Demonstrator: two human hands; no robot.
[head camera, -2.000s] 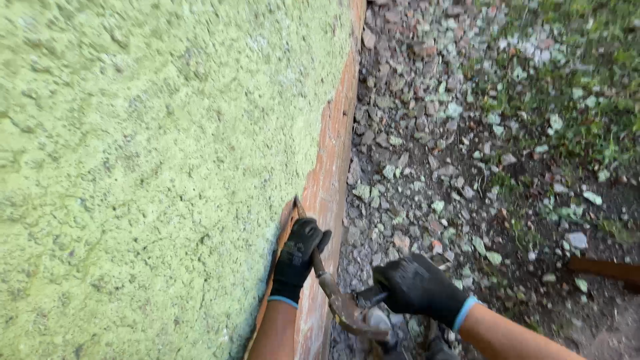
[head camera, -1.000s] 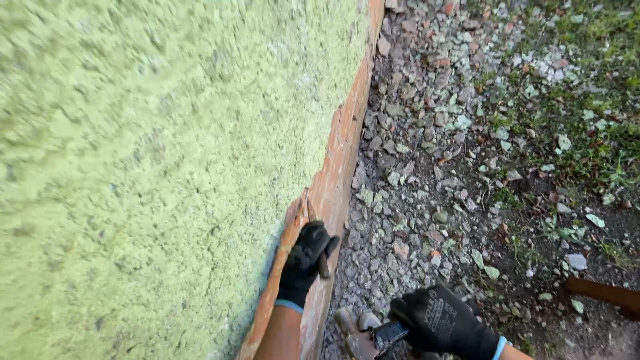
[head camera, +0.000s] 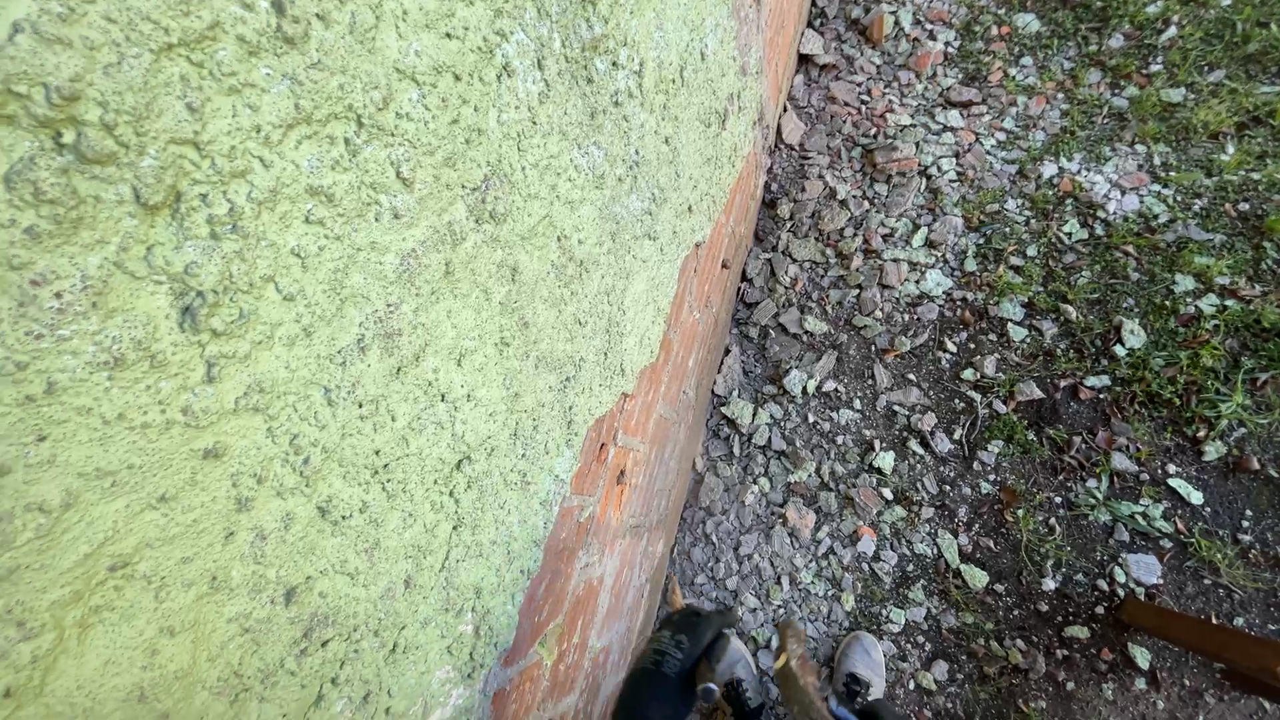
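At the bottom edge, my left hand (head camera: 662, 668), in a black glove, is closed around a chisel (head camera: 676, 594), whose brownish end sticks out above the fingers. It is beside the foot of the wall, at the exposed brick strip (head camera: 625, 500). Rough green render (head camera: 350, 350) covers the wall above a ragged broken edge. To the right, a hammer (head camera: 797, 668) shows its worn head between two shoes. Only a dark sliver of my right hand (head camera: 880, 709) appears at the frame's bottom, by the hammer; most of that hand and the handle are cut off.
Broken render and brick rubble (head camera: 830, 300) lies along the wall's foot. Grass (head camera: 1190, 300) and dark soil with scattered chips lie further right. A rusty brown bar (head camera: 1200, 640) juts in at the lower right. My shoes (head camera: 858, 665) stand on the rubble.
My left hand with the chisel has come away from the render's broken edge and down to the bottom of the view. The hammer and right hand are now mostly out of frame.
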